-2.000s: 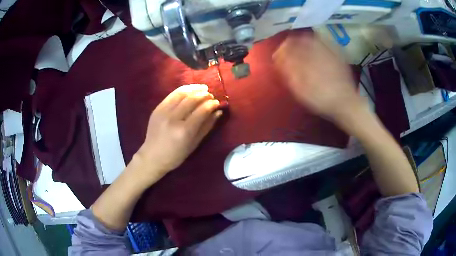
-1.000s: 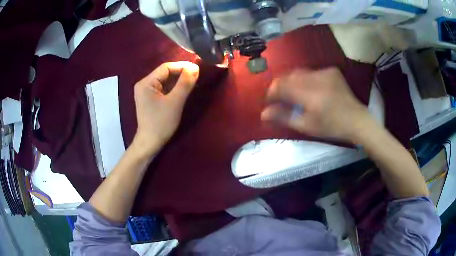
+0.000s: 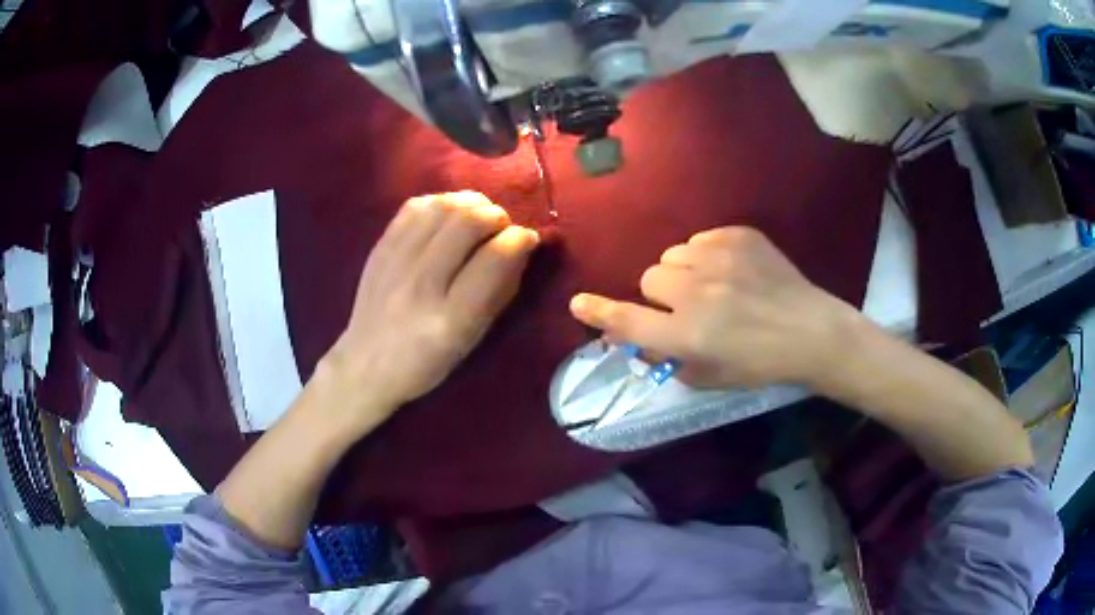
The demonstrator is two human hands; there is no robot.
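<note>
A large maroon garment panel (image 3: 396, 445) lies under the white sewing machine head (image 3: 528, 54), with a curved cut-out at its front edge. A short line of stitching or a slit (image 3: 546, 180) runs from the lit needle area toward me. My left hand (image 3: 438, 294) rests on the panel, its thumb and fingers pinching cloth at the near end of that line. My right hand (image 3: 733, 312) is over the cut-out, index finger pointing left, the other fingers curled around small blue-handled snips (image 3: 648, 366). The snips' blades point down-left over the white table.
A white interlining strip (image 3: 255, 312) lies on the panel at left. Maroon and white cut layers (image 3: 120, 108) are heaped at the far left. Narrow maroon pieces (image 3: 949, 228) lie right of the machine. A blue basket (image 3: 342, 553) is below the table.
My right hand has come down from beside the machine to the cut-out, and the snips now show clearly. My left hand moved off the seam line and back to its near end.
</note>
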